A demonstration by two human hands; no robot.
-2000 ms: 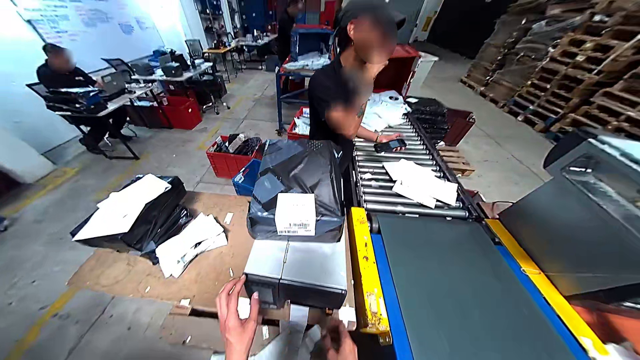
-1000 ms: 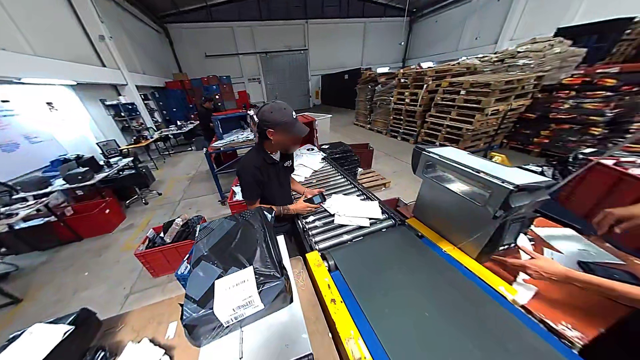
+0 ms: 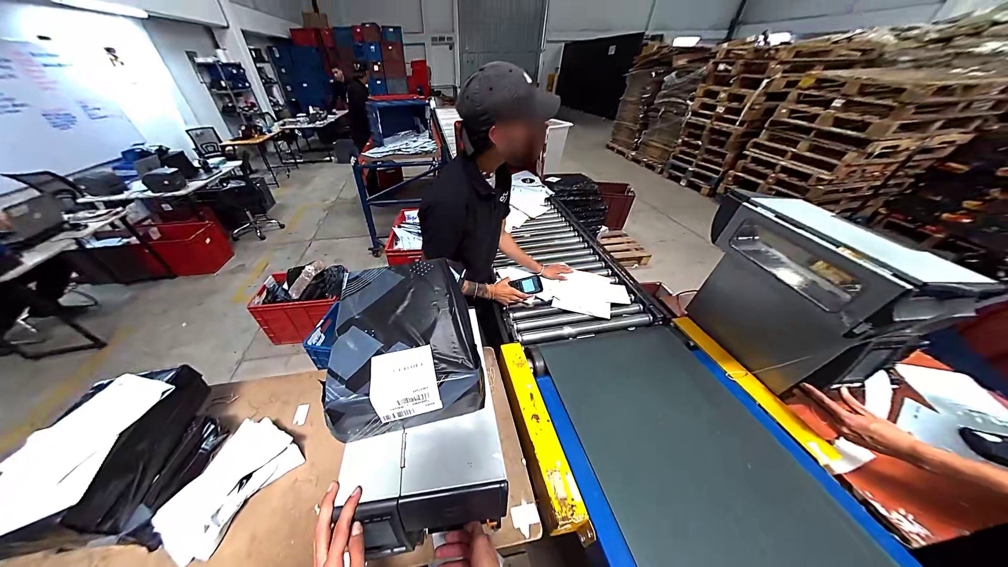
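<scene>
A grey and black label printer (image 3: 449,461) stands on the brown tabletop (image 3: 272,394). The fingers of my left hand (image 3: 340,529) rest against its front left corner. Low at the printer's front is my right hand (image 3: 466,545), fingers curled near a bit of white material; whether it grips this is unclear. Behind and partly on the printer sits a black plastic-wrapped package (image 3: 402,339) bearing a white label (image 3: 405,383). To the left lie loose white papers (image 3: 228,480) and a black bagged package (image 3: 142,465) with white sheets on top.
A dark conveyor belt (image 3: 677,441) with yellow and blue edges runs at right, leading to a roller conveyor (image 3: 583,236). A person (image 3: 472,205) there holds a handheld device (image 3: 526,285). Another person's hand (image 3: 858,417) is beyond the belt, near a grey machine (image 3: 819,276). Red crate (image 3: 295,319) on the floor.
The view swung right and back. The person at the roller conveyor now has a hand on the white papers. My hands, out of view a second ago, are again at the printer.
</scene>
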